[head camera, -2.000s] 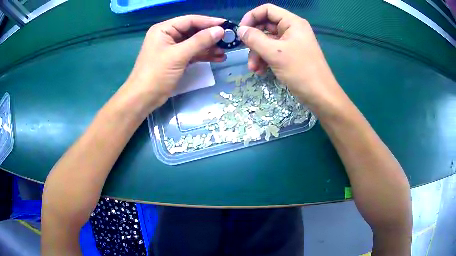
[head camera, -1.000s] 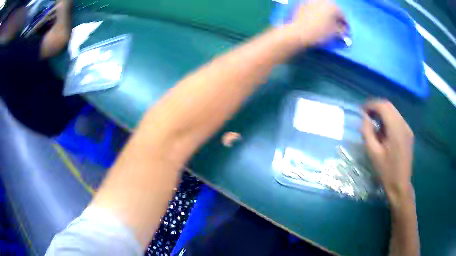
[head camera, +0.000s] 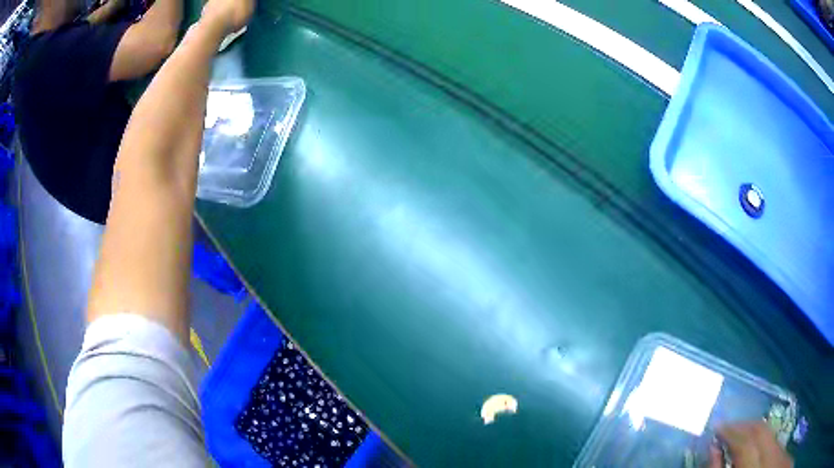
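My left hand is at the top left, small and cut by the picture's top edge, beside a pale scrap of tissue or cloth; whether it holds anything is unclear. My right hand is at the bottom right, blurred and cut off, over the near clear box. Its fingers touch or cover the box's right part, and their grip is hidden. A white paper lies in that box, with some loose pale pieces at its right side. One round black component with a pale centre lies in the light-blue tray.
A second clear box with white pieces lies at the left, partly behind my left forearm. A person in black sits beyond it. A curved pale scrap lies on the green bench. A deep-blue bin of black components stands below the bench edge.
The view has turned left. My left hand has left the blue tray and reached to the far left. A round component now shows lying in the tray. My right hand stays by the near box.
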